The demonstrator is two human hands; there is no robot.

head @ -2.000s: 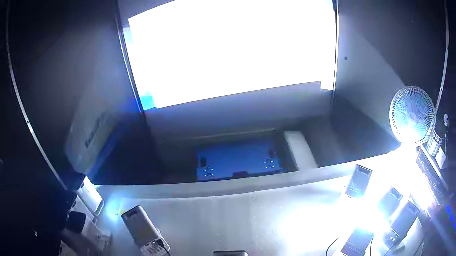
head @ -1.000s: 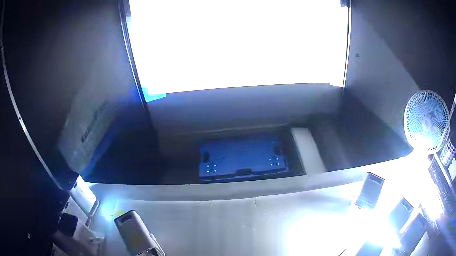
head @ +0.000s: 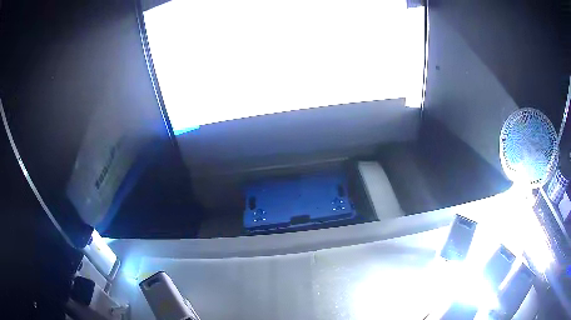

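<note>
No hand of mine is clearly in view. The nearest thing is a pale mini projector (head: 166,296) on the white bench top (head: 269,284), at the lower left; its near end is cut off by the bottom edge. Several powered projectors stand at the right of the bench, one of them a dark-topped unit (head: 458,237). Strong glare hides parts of them. The large projection screen (head: 285,59) glows white beyond the bench.
A round desk fan (head: 529,147) stands at the far right. A blue tray (head: 298,201) and a narrow white block (head: 380,189) lie below the screen, beyond the bench edge. A glowing white unit (head: 102,255) and dark objects stand at the left edge.
The camera view has shifted slightly. The dark object at the bottom centre, seen two seconds ago, is out of the picture. The pale projector now sits lower in view.
</note>
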